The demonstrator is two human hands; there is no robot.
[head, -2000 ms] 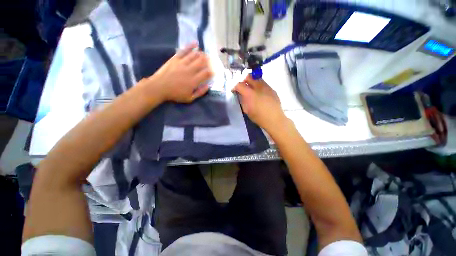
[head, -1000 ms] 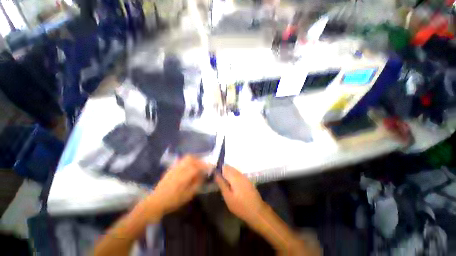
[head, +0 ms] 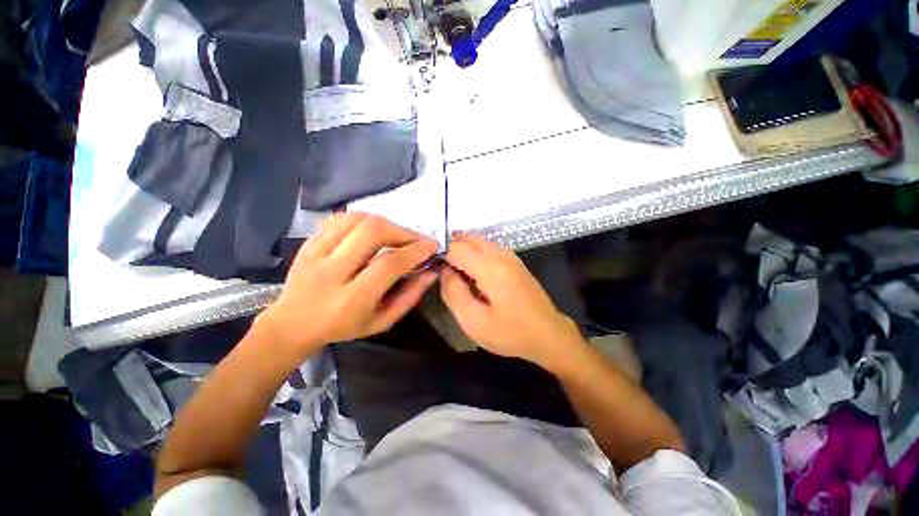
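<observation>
The grey-and-black garment panel (head: pixel 264 111) lies left of the needle, with dark pocket pieces (head: pixel 361 161) on it. Its right edge runs down toward the table's front edge. My left hand (head: pixel 348 277) and my right hand (head: pixel 499 297) meet at the table's front edge. Their fingertips pinch the dark seam edge (head: pixel 444 217) between them. The fingers hide most of what is held. The presser foot and needle (head: pixel 425 60) are above the hands, with no hand at them.
Curved light grey pocket pieces (head: pixel 620 76) lie right of the needle. A phone (head: pixel 781 96) on a tan pad and red-handled scissors (head: pixel 875 119) lie farther right. A crumpled grey-black heap (head: pixel 791 312) with magenta cloth is lower right. More work hangs over my lap.
Both hands have come from beside the needle to the table's front edge and now pinch the seam edge together. The panel has shifted, and its pocket pieces show uncovered. The view has tilted down.
</observation>
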